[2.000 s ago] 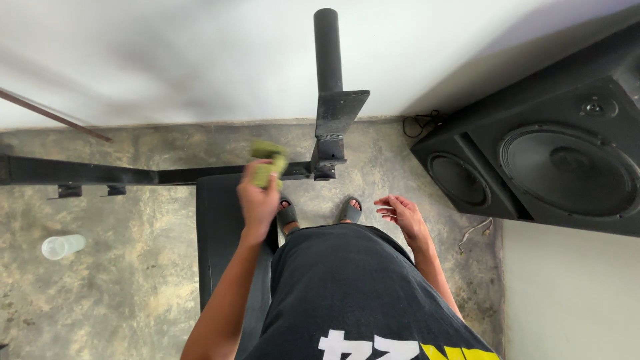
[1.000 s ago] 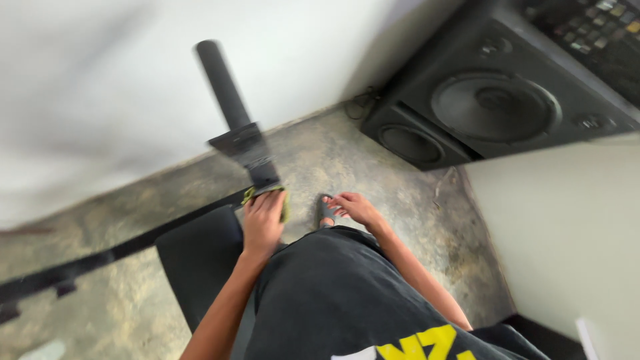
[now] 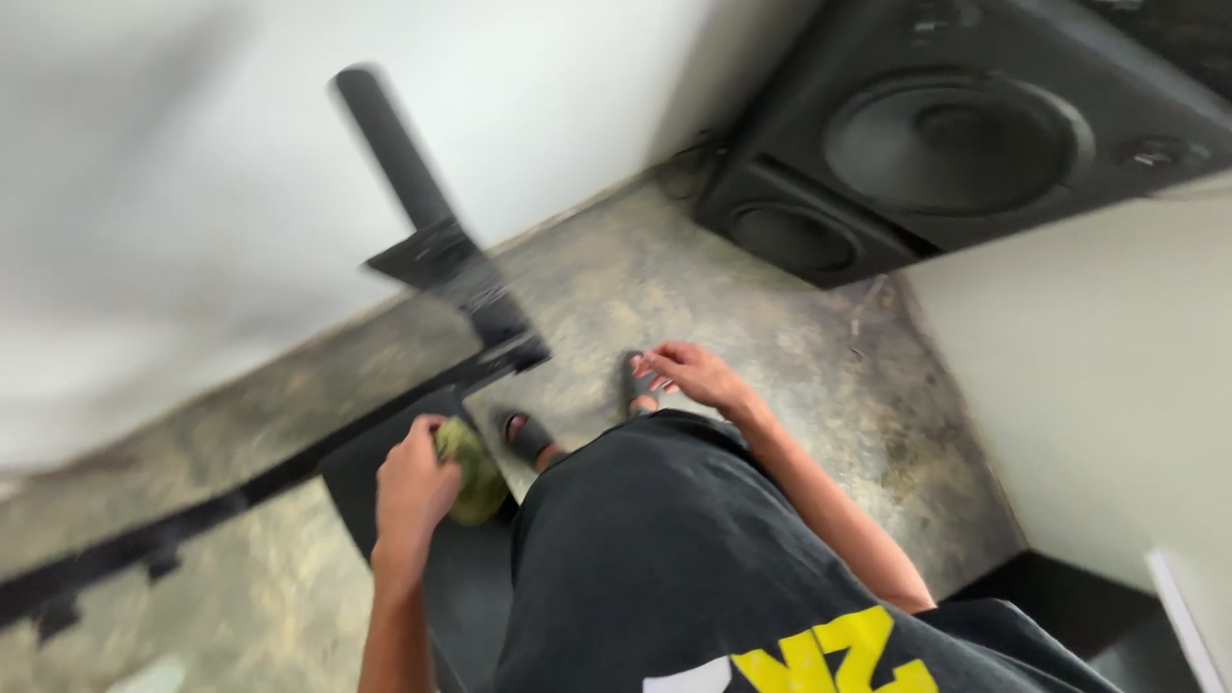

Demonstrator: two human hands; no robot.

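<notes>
My left hand [image 3: 414, 481] grips a green cloth [image 3: 470, 474] over a black padded bench [image 3: 462, 577] at the lower left; the cloth hangs from its fingers. Just beyond the hand stands a black metal upright [image 3: 433, 221] with a flat bracket plate, joined to a long black rail [image 3: 241, 491] that runs off to the left. Some blur softens all of these. My right hand [image 3: 695, 373] is in front of my body, above my sandalled foot, its fingers loosely bent with nothing between them.
A large black loudspeaker [image 3: 943, 144] stands at the upper right by the white wall, with a cable [image 3: 688, 164] beside it. Bare concrete floor [image 3: 616, 269] shows around my feet. A black object [image 3: 1068, 597] is at the lower right.
My left hand with the cloth was at the base of the upright one second ago; now it is away from it, over the bench. The view has turned.
</notes>
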